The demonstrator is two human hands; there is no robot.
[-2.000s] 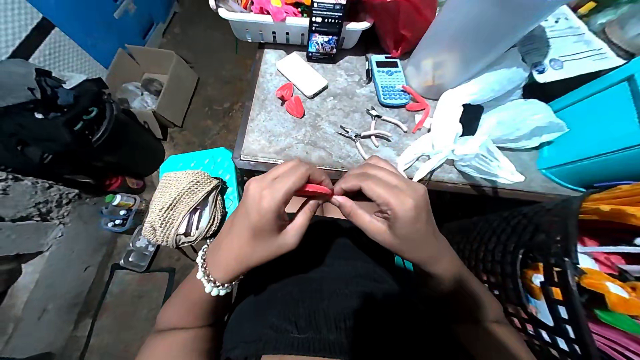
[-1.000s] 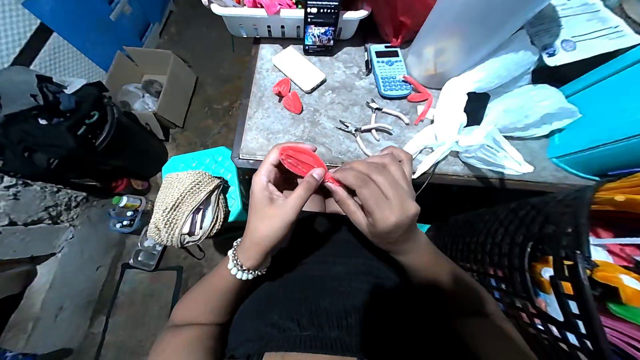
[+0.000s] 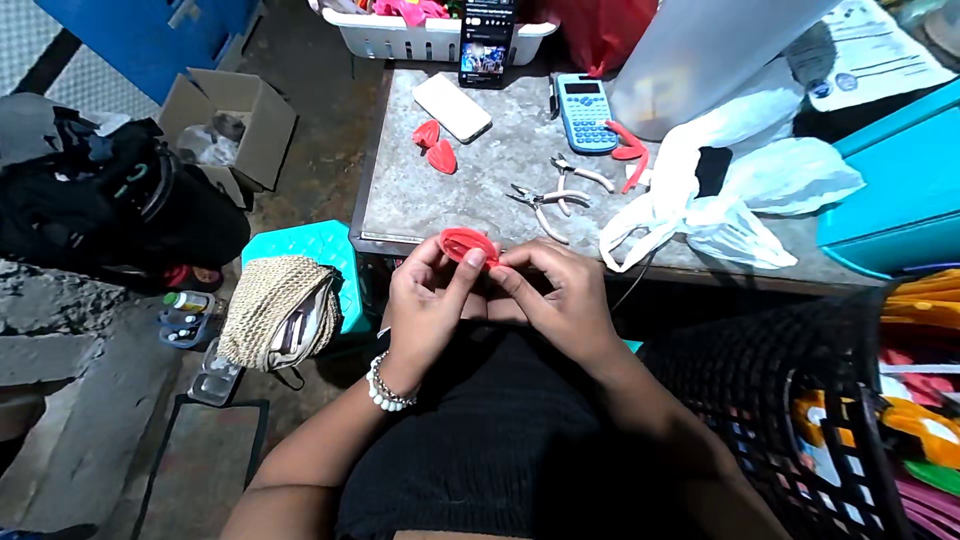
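Observation:
A red looped piece [image 3: 466,246], perhaps pipe cleaner, is pinched between my two hands near the table's front edge. My left hand [image 3: 431,289] grips its rounded part with thumb and fingers; my right hand [image 3: 559,292] pinches its narrow right end. Beyond them on the grey table [image 3: 465,195] lie two red petal-like pieces [image 3: 441,156]. Two pairs of pliers with pale handles [image 3: 551,198] rest to the right of these. Another bent red piece [image 3: 631,154] lies against a blue calculator [image 3: 585,112].
A phone [image 3: 486,45] leans on a white basket [image 3: 435,41], near a white rectangular object [image 3: 452,107]. White plastic bags [image 3: 690,195] lie at the right. A woven bag [image 3: 274,311] sits on a turquoise stool [image 3: 341,240] at left; a black basket [image 3: 780,390] stands at right.
The red piece, seen thin and edge-on two seconds ago, now shows its open oval face. Both hands have stayed on it, with the fingers shifted.

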